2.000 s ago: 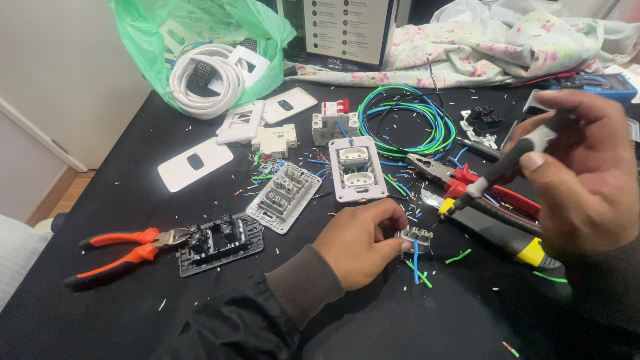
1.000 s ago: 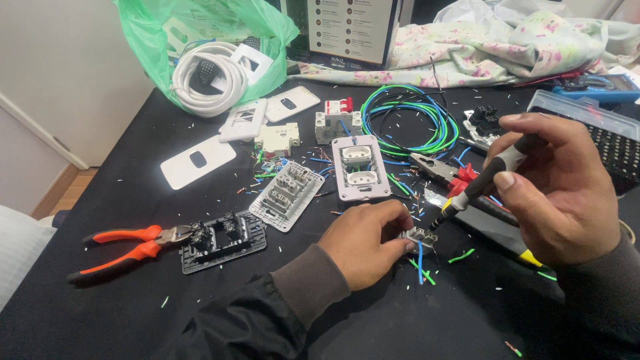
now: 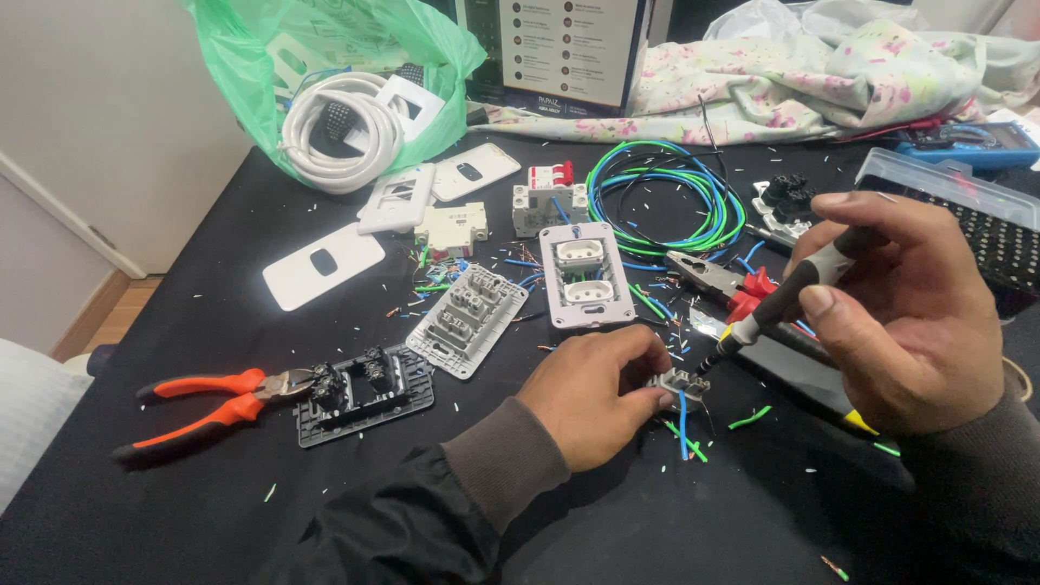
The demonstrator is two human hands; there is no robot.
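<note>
My left hand (image 3: 597, 398) pinches a small grey electrical module (image 3: 681, 383) with screw terminals against the black cloth. A short blue wire (image 3: 683, 426) sticks out of its near side, and green wire pieces lie by it. In my right hand (image 3: 910, 317) is a screwdriver (image 3: 764, 313) with a grey and black handle, its tip at the module's right end. Whether the tip sits in a screw cannot be told. Behind my left hand lies a white mounting frame with two sockets (image 3: 587, 272). A grey frame with modules (image 3: 467, 318) is to its left.
Orange-handled pliers (image 3: 219, 402) touch a black frame (image 3: 366, 398) at left. Red-handled pliers (image 3: 719, 284) lie behind the screwdriver. Farther back are a circuit breaker (image 3: 550, 203), coiled wires (image 3: 666, 244), white cover plates (image 3: 323, 264), a green plastic bag (image 3: 439, 49) and a multimeter (image 3: 967, 142). Wire scraps litter the cloth.
The screwdriver stays at the module, while the fingers of my right hand have shifted around its handle. My left hand keeps its grip on the module.
</note>
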